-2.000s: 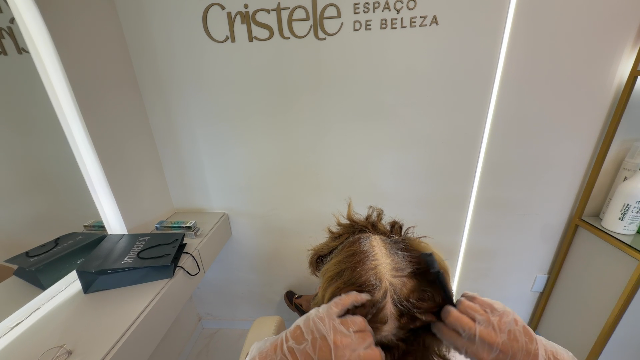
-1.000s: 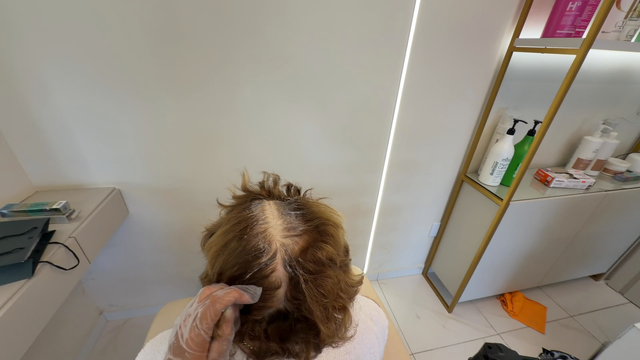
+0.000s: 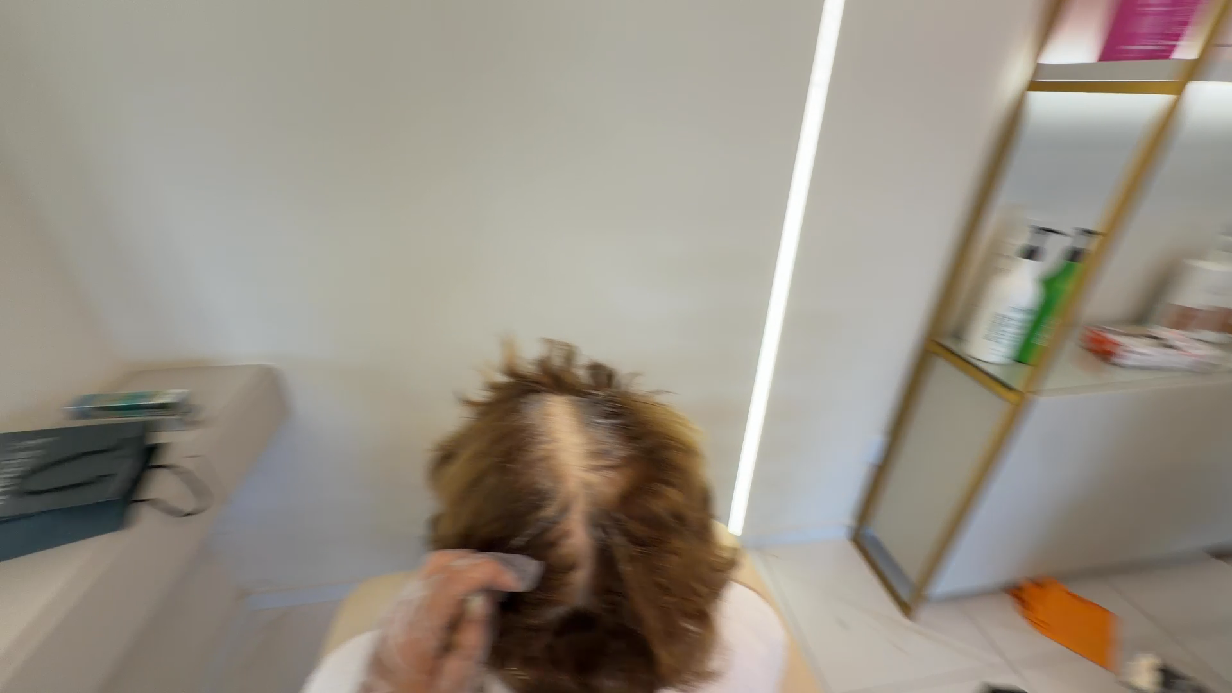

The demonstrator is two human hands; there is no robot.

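Note:
A seated person's head of brown hair [image 3: 577,520], parted down the middle with the scalp showing, is at the lower centre. My left hand [image 3: 438,616], in a clear disposable glove, rests at the left side of the hair near the parting. Its fingers are bent, and loose glove film sticks out past the fingertips; whether they pinch a lock of hair is blurred. My right hand is out of view. White cloth [image 3: 756,635] covers the person's shoulders.
A counter [image 3: 236,395] at left bears a dark paper bag [image 3: 72,481] and a small box [image 3: 130,404]. At right, a gold-framed shelf [image 3: 972,371] holds a white pump bottle [image 3: 1006,313] and a green one [image 3: 1054,308]. An orange cloth [image 3: 1068,621] lies on the floor.
Two seconds ago both gloved hands were at the hair, the right with a dark comb-like tool; the right has since left the view. The view has swung right. My left hand stays at the hair.

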